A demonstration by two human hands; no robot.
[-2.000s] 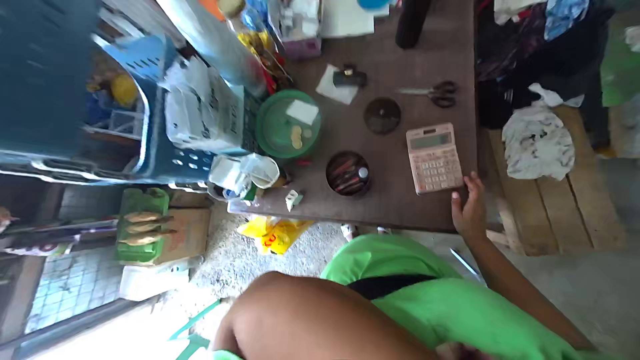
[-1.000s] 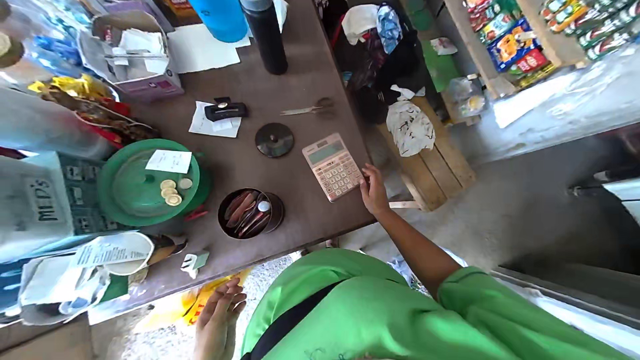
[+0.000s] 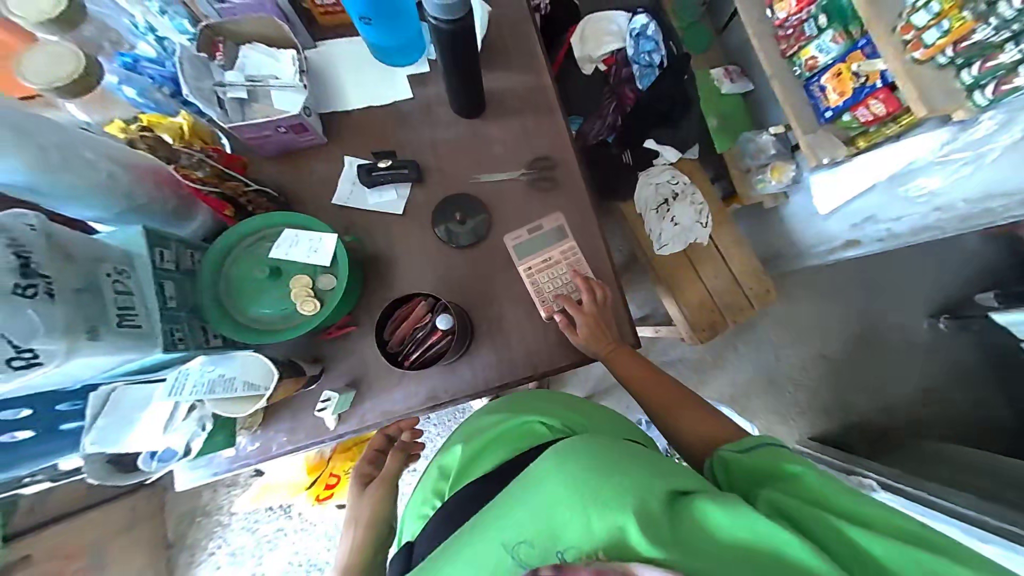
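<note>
My right hand (image 3: 590,317) rests with spread fingers on the lower keys of a pink calculator (image 3: 549,264) near the table's right edge. My left hand (image 3: 387,458) hangs empty beside the near edge, fingers loosely bent, just below a small white and green object (image 3: 333,406). Left of the calculator, a round dark tin (image 3: 464,338) holds rolled or folded reddish items and a white-capped thing. Above it lies a round dark lid (image 3: 461,220). Scissors (image 3: 514,174) lie beyond the calculator. A green lidded tub (image 3: 232,304) carries several coins (image 3: 304,293) and a paper slip (image 3: 303,246).
A black hair clip (image 3: 390,172) lies on white paper. Farther back stand a black bottle (image 3: 458,68), a blue container (image 3: 390,30) and a purple-white box (image 3: 276,128). At right is a wooden bench (image 3: 720,276) with a white cloth bundle (image 3: 674,210); a yellow bag (image 3: 340,472) is below.
My right hand has moved from the calculator's lower right edge onto its keys. My left hand has risen toward the table's near edge. The view swung strongly between the two earlier frames.
</note>
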